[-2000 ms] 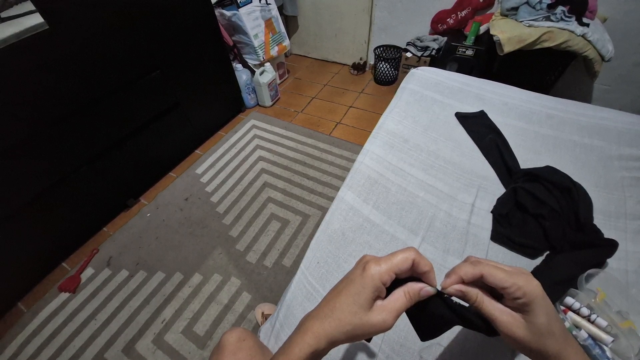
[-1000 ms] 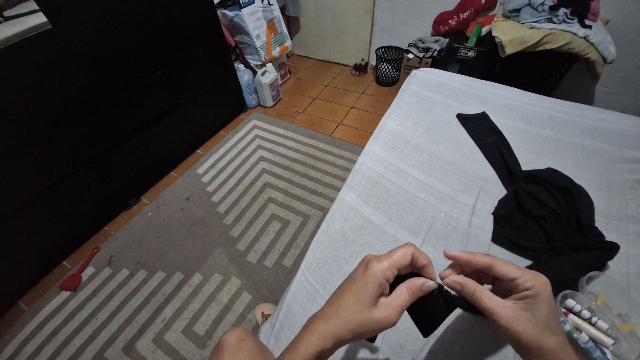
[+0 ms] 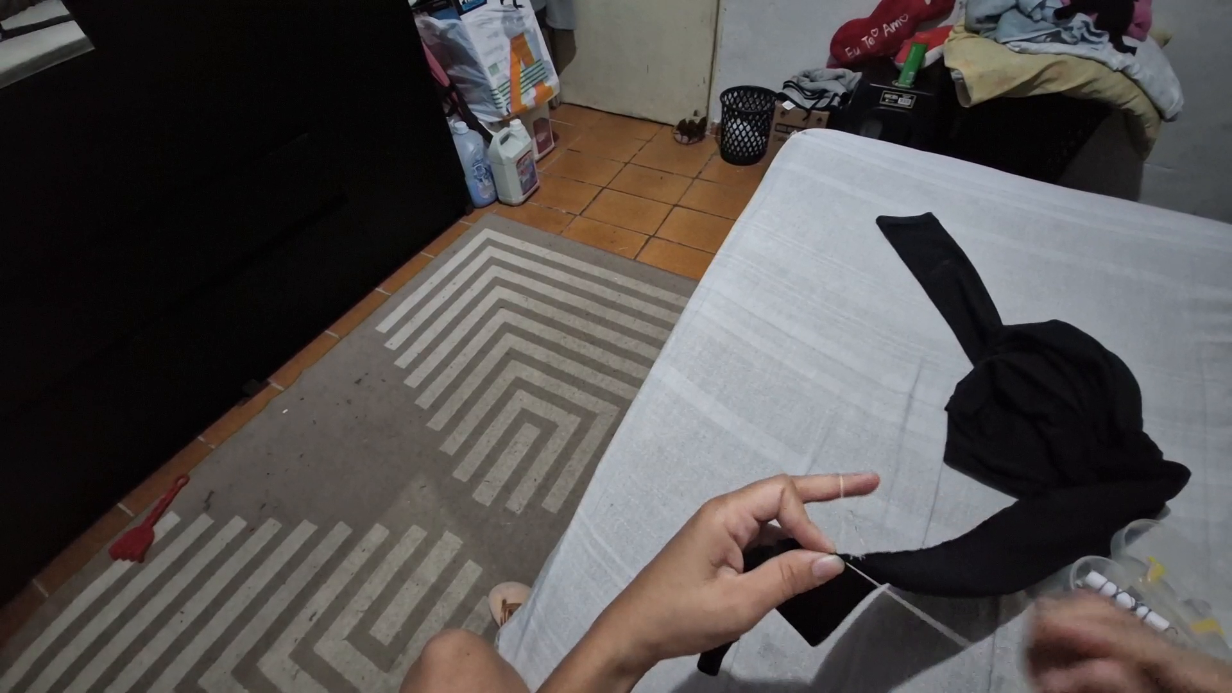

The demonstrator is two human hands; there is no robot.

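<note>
My left hand [image 3: 741, 568] pinches the edge of a black cloth garment [image 3: 1049, 414] between thumb and middle finger, its index finger stretched out with a pale thread loop around it. A light thread [image 3: 919, 611] runs from the pinched edge down to the right. My right hand [image 3: 1107, 640] is blurred at the lower right, apart from the cloth, near the thread's far end; whether it holds a needle cannot be seen. The rest of the garment lies bunched on the bed, with one strap extending toward the far side.
A clear plastic container [image 3: 1121, 592] with white spools or tubes sits beside my right hand on the white-sheeted bed [image 3: 770, 337]. A patterned rug [image 3: 385, 452] bears a red plastic tool [image 3: 144, 529]. Bottles [image 3: 513, 164], a black mesh basket [image 3: 746, 125] and piled clothes [image 3: 1049, 58] stand farther back.
My right hand has moved away from my left, down and to the right, and the thread now shows stretched between them. My left index finger has straightened out.
</note>
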